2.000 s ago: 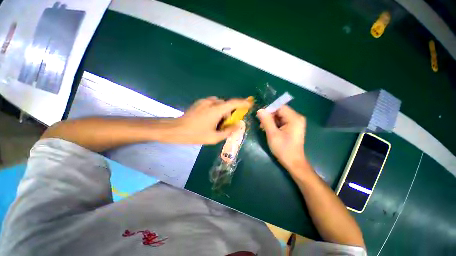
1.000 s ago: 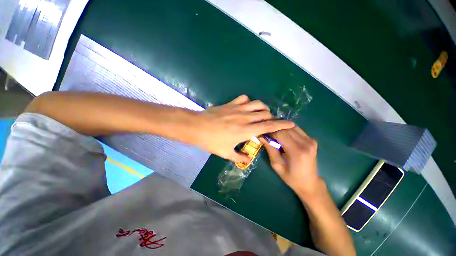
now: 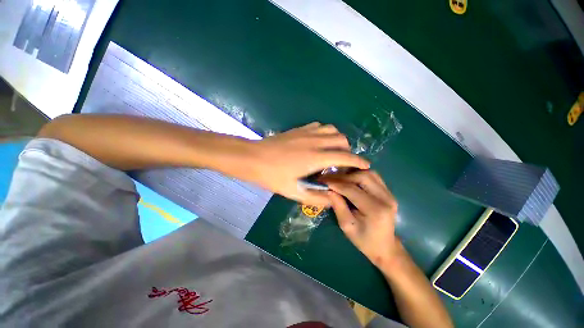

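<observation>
A yellow plastic part (image 3: 312,210) lies under my hands in the middle of the bench; only its near rounded end with dark marks shows. My left hand (image 3: 301,160) arches over it from the left and holds it, its fingers covering most of it. My right hand (image 3: 366,210) is beside it on the right, fingertips pinching a narrow grey-white strip (image 3: 314,185) just above the part. The strip's contact with the part cannot be made out. The pale fixture is hidden. Crinkled clear film (image 3: 296,229) shows around the part's near end.
A lined silvery sheet (image 3: 173,122) lies under my left forearm. A smartphone (image 3: 475,254) and a grey striped block (image 3: 509,187) are at the right. A whitish rail (image 3: 410,73) separates the bench from the belt, which carries yellow parts (image 3: 458,6). A white paper is at the far left.
My left hand has brought the yellow part down onto the bench. My right hand has moved in from the right with the strip, to beside my left fingers. The belt's yellow parts have shifted.
</observation>
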